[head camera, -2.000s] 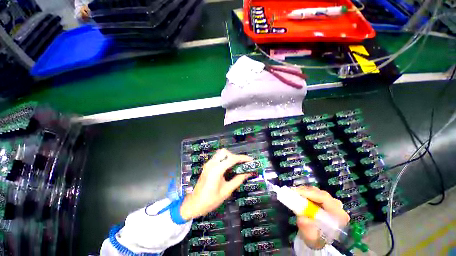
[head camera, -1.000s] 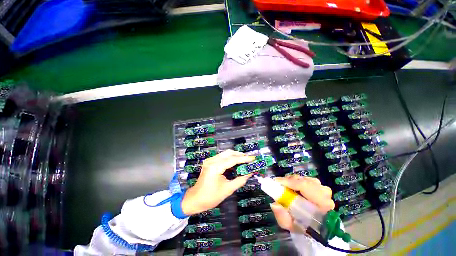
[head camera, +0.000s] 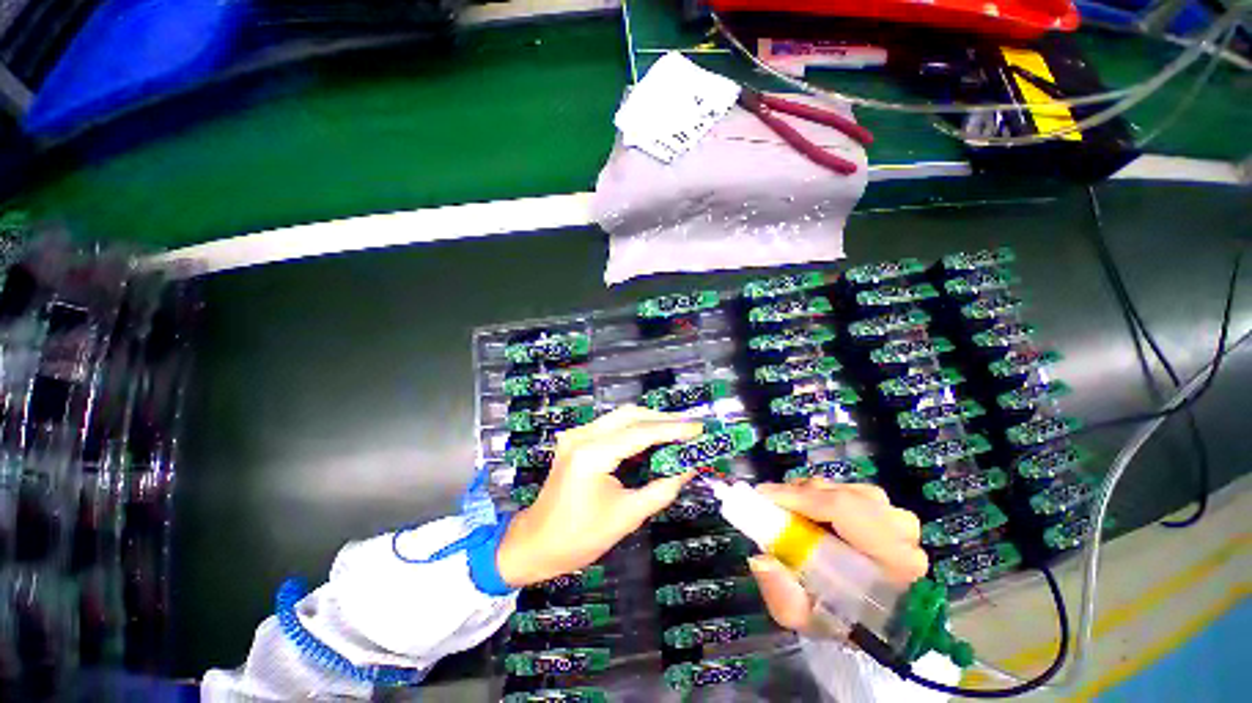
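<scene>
My left hand (head camera: 590, 497) holds a narrow green circuit board (head camera: 703, 449) between thumb and forefinger, raised over the tray. My right hand (head camera: 844, 538) grips a clear glue syringe with a yellow-orange band (head camera: 796, 544) and a green rear cap (head camera: 934, 621). Its thin tip is at the lower edge of the held board; whether they touch is unclear. Below lies a clear plastic tray (head camera: 618, 360) with several columns of similar boards. A blue wrist strap (head camera: 488, 555) is on my left wrist. Parts of the tray are hidden under both hands.
A pale cloth (head camera: 728, 206) behind the tray bears a white label (head camera: 676, 107) and red-handled pliers (head camera: 810, 132). Shiny stacked trays (head camera: 96, 467) stand at left. A blue bin (head camera: 137, 62), red bin (head camera: 947, 11) and black box (head camera: 1050, 103) are at the back. A black hose (head camera: 1057, 618) curves at right.
Since two seconds ago, the syringe tip has moved left and down to the board's lower edge, and the board appears closer. Over the last second both hands stay nearly still. The view has tilted down.
</scene>
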